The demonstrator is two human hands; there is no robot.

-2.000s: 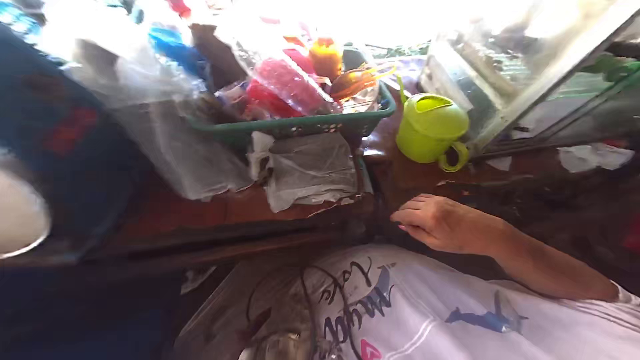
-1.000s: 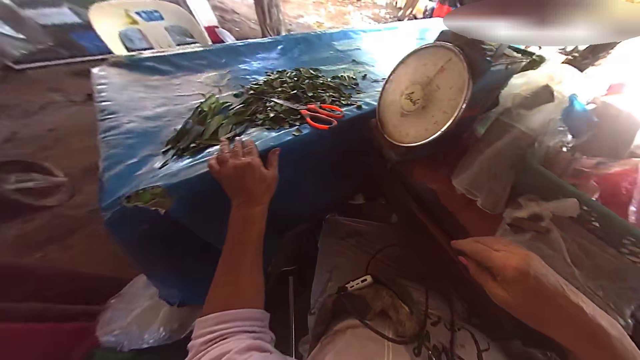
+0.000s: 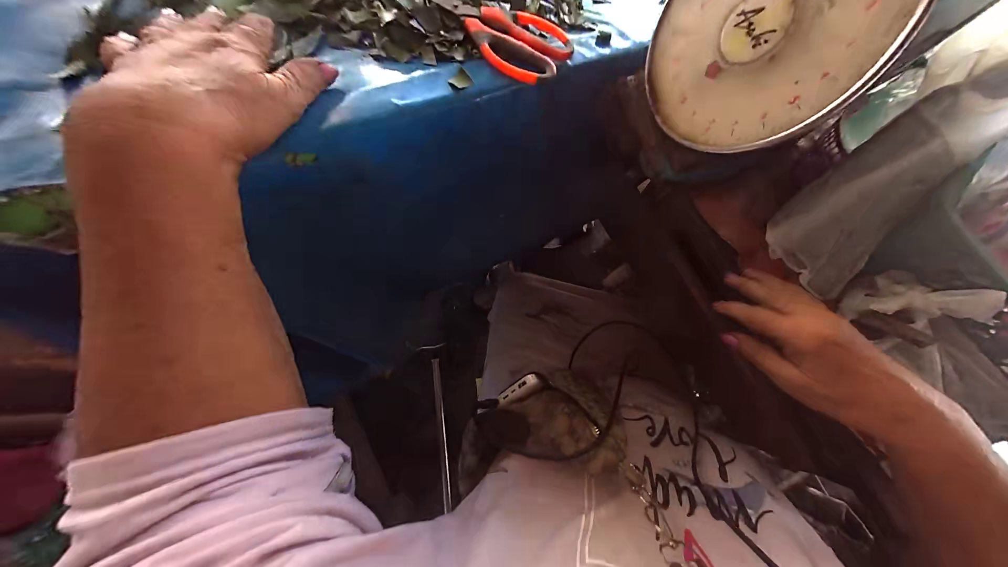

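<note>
My left hand [image 3: 189,79] lies spread, palm down, on the blue sheet [image 3: 394,142] over the table, against the heap of cut green leaves [image 3: 394,27]. To its right, scissors with red-orange handles [image 3: 520,47] lie at the edge of the heap, untouched. My right hand [image 3: 795,339] rests with its fingers apart on the dark edge of a wooden surface at the right and holds nothing. Above that hand stands the round, cream-coloured dial of a scale [image 3: 780,87], tilted, with handwriting on it.
Cloudy plastic bags [image 3: 890,173] hang or lie at the right beside the scale. In my lap are a small pouch [image 3: 543,429] and a white device [image 3: 520,388] with a black cable. A thin metal rod [image 3: 441,433] stands below the table.
The view has swung left from the green basket and yellow-green watering can to the blue table. Since one second ago, both hands have stayed in about the same places, and the view is closer.
</note>
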